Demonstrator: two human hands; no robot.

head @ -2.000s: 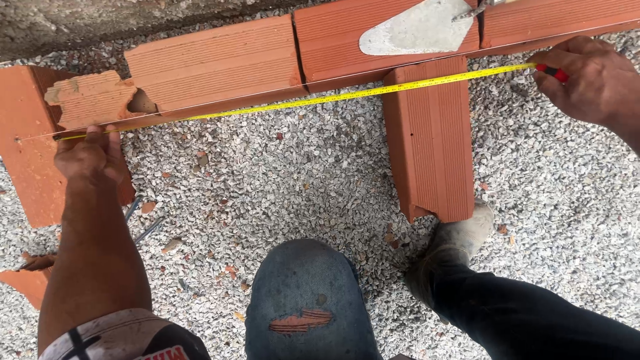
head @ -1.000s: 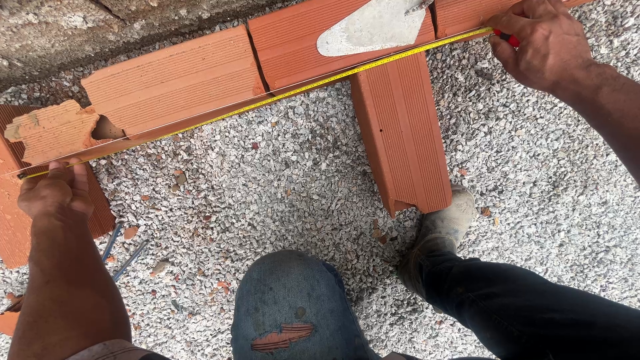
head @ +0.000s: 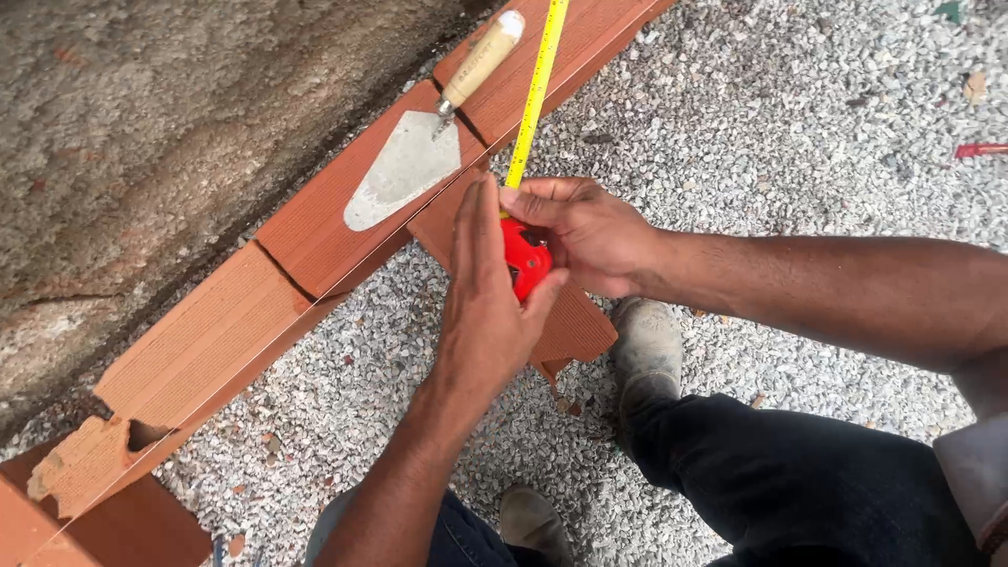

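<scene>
My left hand [head: 492, 291] grips the red case of a tape measure [head: 526, 256] between its palm and thumb. My right hand [head: 587, 232] is at the mouth of the case, its thumb on the yellow blade [head: 535, 94], which runs up and out of view at the top. A pointed trowel [head: 409, 169] with a wooden handle lies on the row of hollow clay bricks [head: 209, 339], left of my hands. A taut string [head: 378, 246] follows the front edge of the row. Partly hidden under my hands, another clay brick [head: 579, 327] juts out from the row.
A rough wall or earth face [head: 157, 142] rises behind the bricks. A broken brick piece [head: 87, 465] and more bricks [head: 142, 520] are at the lower left. Gravel [head: 787, 157] covers the ground, with my boot [head: 650, 339] beside the jutting brick. A red object [head: 980, 150] lies at the far right.
My left hand has left the row's left end and now holds the tape case beside my right hand. The blade no longer stretches along the bricks between my hands. The view has turned and moved.
</scene>
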